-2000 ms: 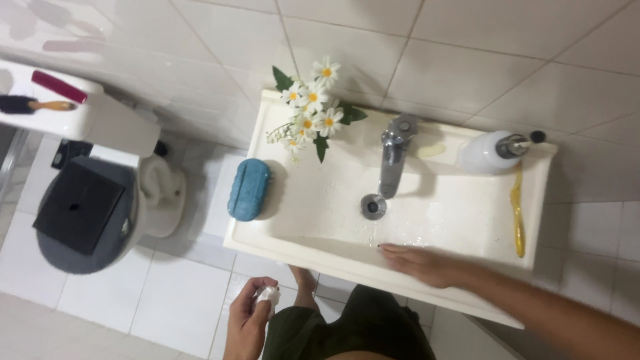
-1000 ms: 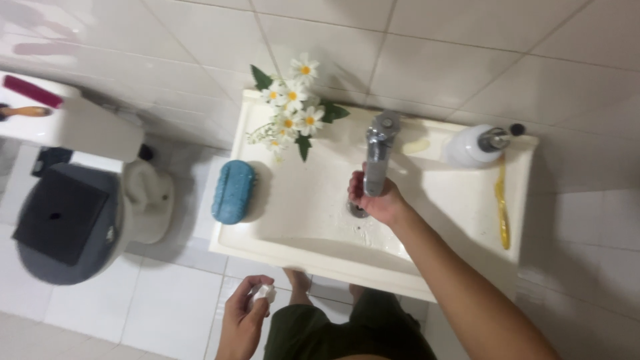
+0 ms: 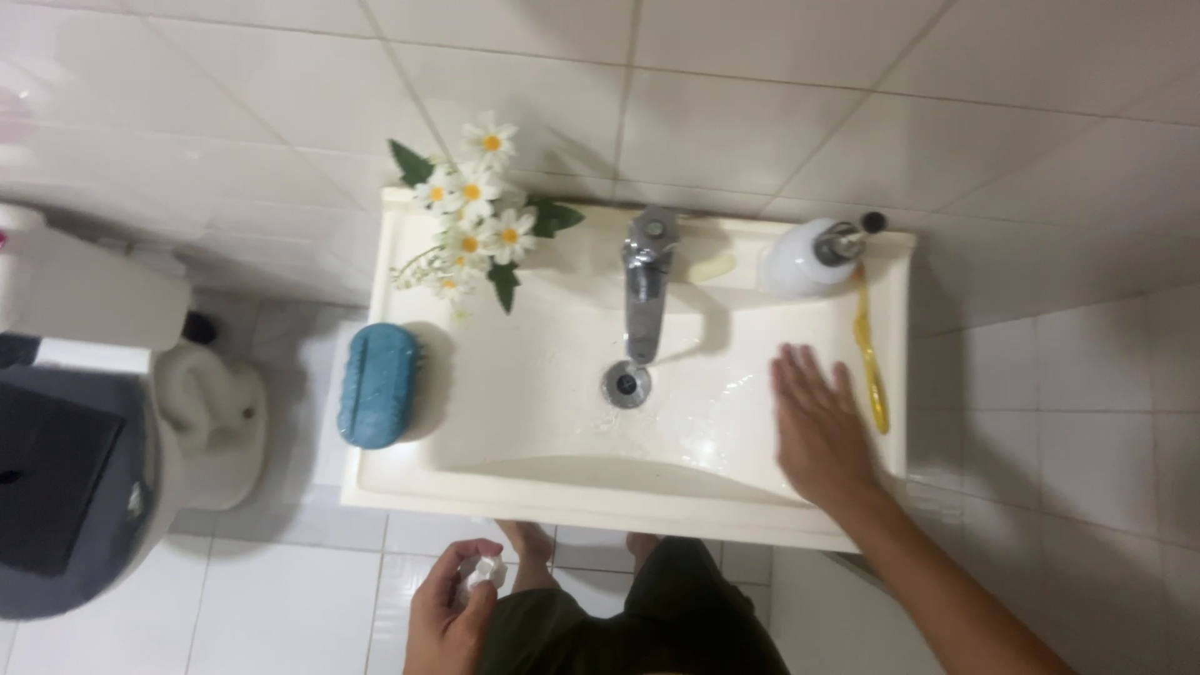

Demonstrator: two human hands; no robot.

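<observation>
My right hand [image 3: 820, 427] lies flat, palm down, over the right side of the cream sink basin [image 3: 534, 375], its fingers pointing up toward the wall and holding nothing visible. Water drops glint beside it. My left hand [image 3: 455, 609] is below the sink's front edge, its fingers closed around a small crumpled white thing [image 3: 486, 572]. At the back of the basin stands a chrome faucet [image 3: 647, 281], whose spout reaches over the metal drain [image 3: 626, 384]. A yellow toothbrush-like item [image 3: 872, 366] rests along the right rim, close to my right hand.
A white pump bottle [image 3: 806, 258] stands at the back right corner. White artificial daisies [image 3: 473, 220] are at the back left, and a blue oval case [image 3: 380, 384] sits on the left rim. Further left is a toilet with a grey lid [image 3: 141, 450] and a dark flat object [image 3: 52, 478] on it.
My right hand has moved from under the faucet spout to the right side of the basin. My left hand still holds the white thing below the sink edge.
</observation>
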